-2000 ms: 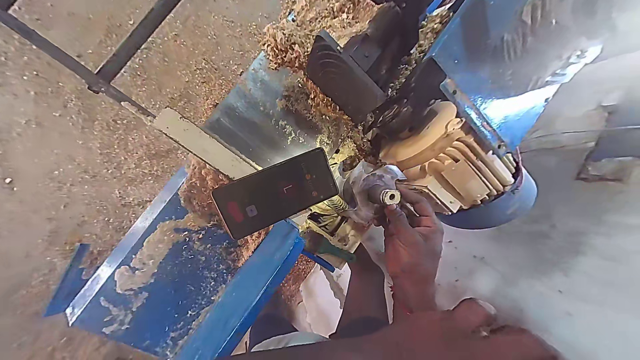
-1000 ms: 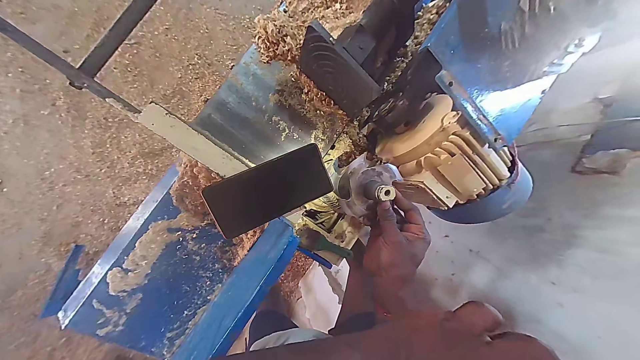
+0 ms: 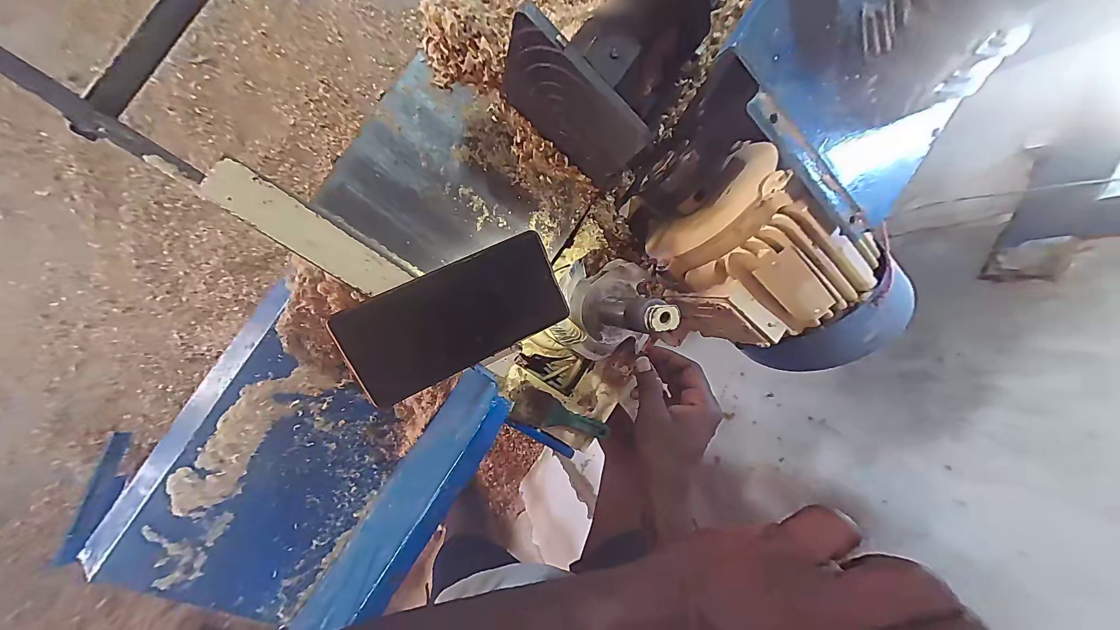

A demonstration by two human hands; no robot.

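Observation:
My right hand (image 3: 678,402) is just below the protruding end of a metal shaft (image 3: 662,318). Its thumb and index fingertip are close together; whether they pinch something small cannot be told. The shaft comes out of a dusty, round metal hub (image 3: 604,302). Left of the hub lies a smartphone (image 3: 451,319) with a dark screen, tilted over the machine's parts. My left hand (image 3: 857,560) is close to the camera at the lower right, its fingers curled and partly cut off by the frame, so what it may hold is hidden.
A cream finned electric motor (image 3: 779,271) sits right of the shaft. A blue metal chute (image 3: 262,490) with shavings stands lower left. Behind are a dark metal block (image 3: 569,96), heaps of wood shavings (image 3: 464,39) and a cream bar (image 3: 297,223). A green-handled thing (image 3: 560,411) lies below the hub.
My right hand's fingers were at the shaft end in both earlier frames; now they are below and off it. The phone's screen, lit two seconds ago, is dark.

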